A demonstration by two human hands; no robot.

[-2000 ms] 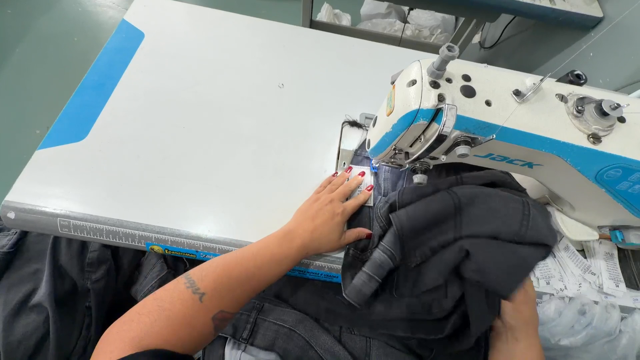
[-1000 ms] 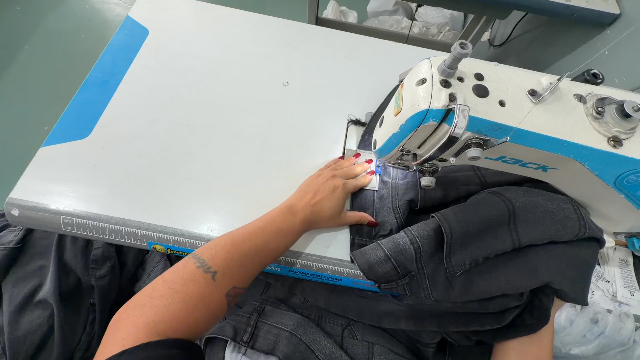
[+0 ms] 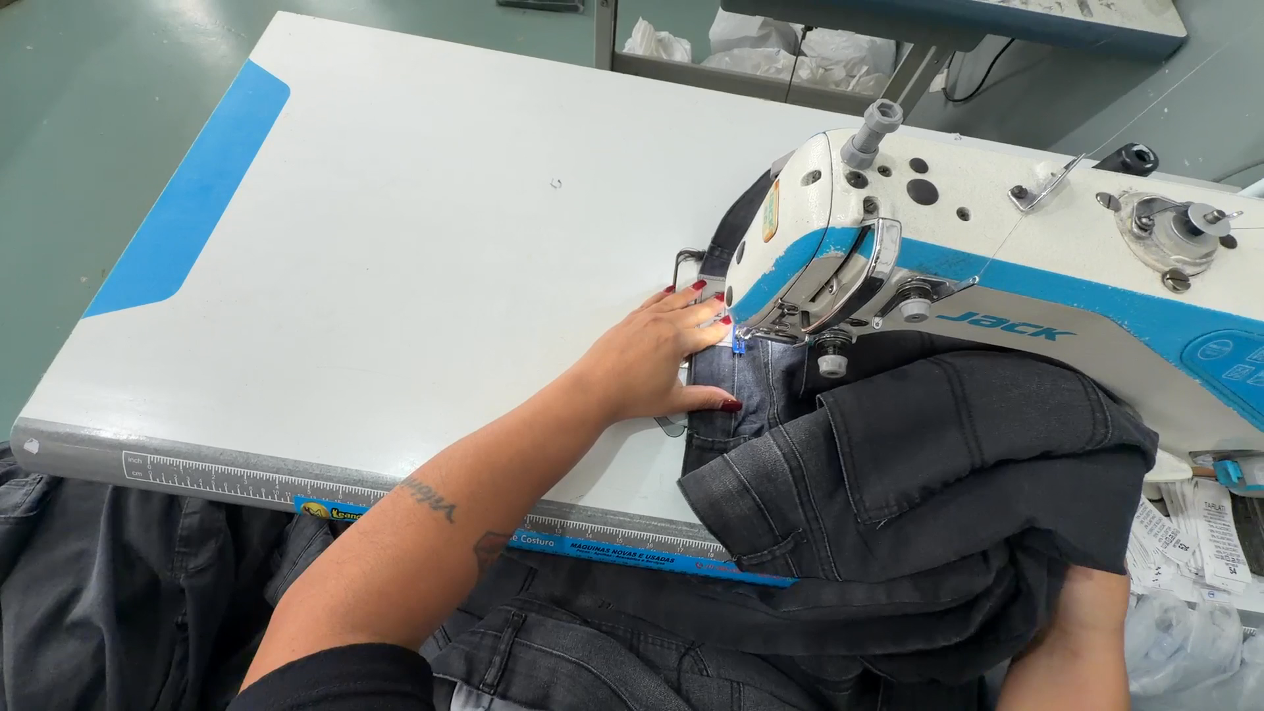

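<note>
Dark grey denim trousers (image 3: 918, 444) lie bunched beneath the arm of a white and blue Jack sewing machine (image 3: 987, 227). Their waistband runs under the needle area, beside a small blue part (image 3: 739, 341). My left hand (image 3: 657, 355) rests flat with fingers spread, fingertips on the waistband and on a white label (image 3: 713, 296) just left of the needle area. The thumb touches the denim lower down. At the lower right my right hand (image 3: 1081, 612) is under the bunched trousers; only its wrist side shows and its fingers are hidden by the cloth.
The white machine table (image 3: 415, 247) has a ruler strip along its front edge. More dark denim garments (image 3: 99, 583) hang in front of it. Printed labels (image 3: 1200, 533) and clear plastic bags (image 3: 1180, 642) lie at the right. White bags (image 3: 790, 54) sit on a shelf behind.
The waistband has advanced away from me past the needle area and now shows behind the machine head. The bunched trousers are spread further right than two seconds ago. My left hand stays on the cloth.
</note>
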